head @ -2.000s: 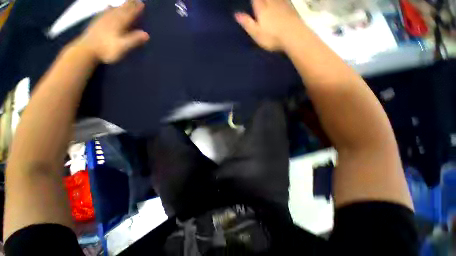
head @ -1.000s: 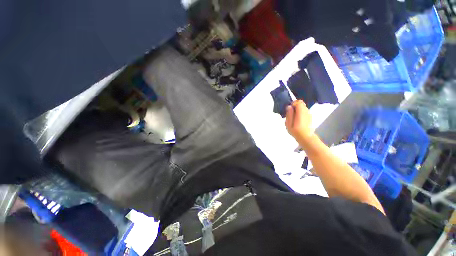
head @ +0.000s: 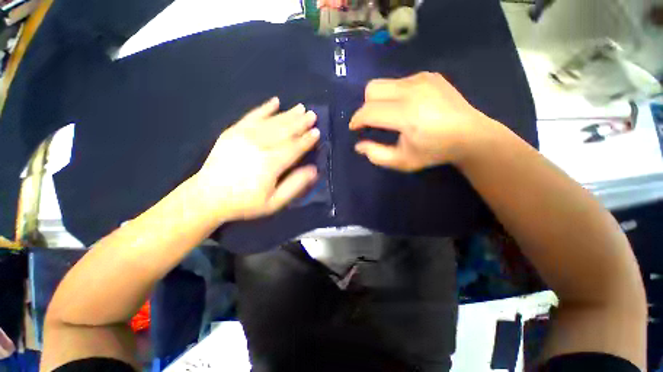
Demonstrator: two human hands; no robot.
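A large dark navy garment panel lies flat on the white machine table, with curved cut-outs at its left. A narrow zip runs down its middle, with small silver bits at its top end. A slightly bluer pocket piece lies just left of this line, partly under my left hand. My left hand lies on the panel and pocket piece, fingers spread. My right hand is right of the line, fingers bent and apart, touching or just above the cloth. The presser foot area is at the top edge.
A pale round knob stands right of the needle area. Thread snips lie on the table at right. A white board with black pieces is beside my legs at lower right. Something bright red shows at lower left.
The view has swung back from the white board to the machine table. My right hand has moved from the black pieces to the panel. My left hand has come into view on the panel.
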